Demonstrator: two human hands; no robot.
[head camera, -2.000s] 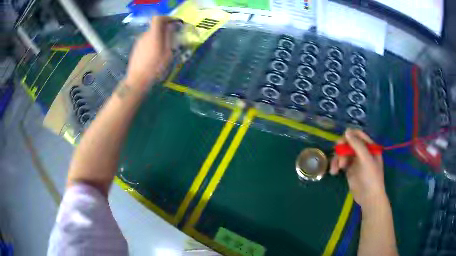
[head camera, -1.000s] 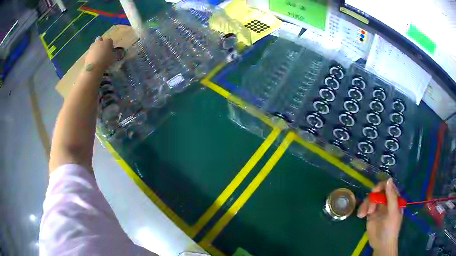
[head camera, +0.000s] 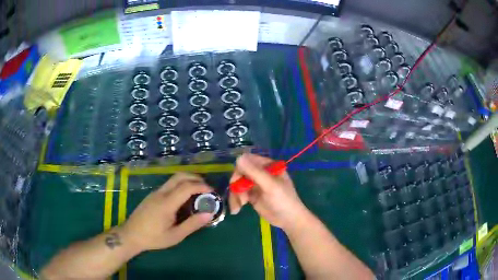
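Observation:
My left hand holds a small round ringed speaker driver with a pale centre at the bench middle, over the spot of the round fixture, which is mostly hidden. My right hand grips a red test clip just right of the driver. Its tip is close to the driver; I cannot tell if they touch. A thin red wire runs from the clip up to the right. A clear blister tray with rows of ringed drivers lies behind my hands, its left columns without rings.
Stacked blister trays with white labels lie back right. A dark-pocketed tray lies at right. A yellow perforated holder and blue-red bin are back left. White paper and a green card lie below the monitor.
My left hand has come from the trays at far left to the bench middle, now with a driver. My right hand still grips the red clip, now closer in. The view has turned right.

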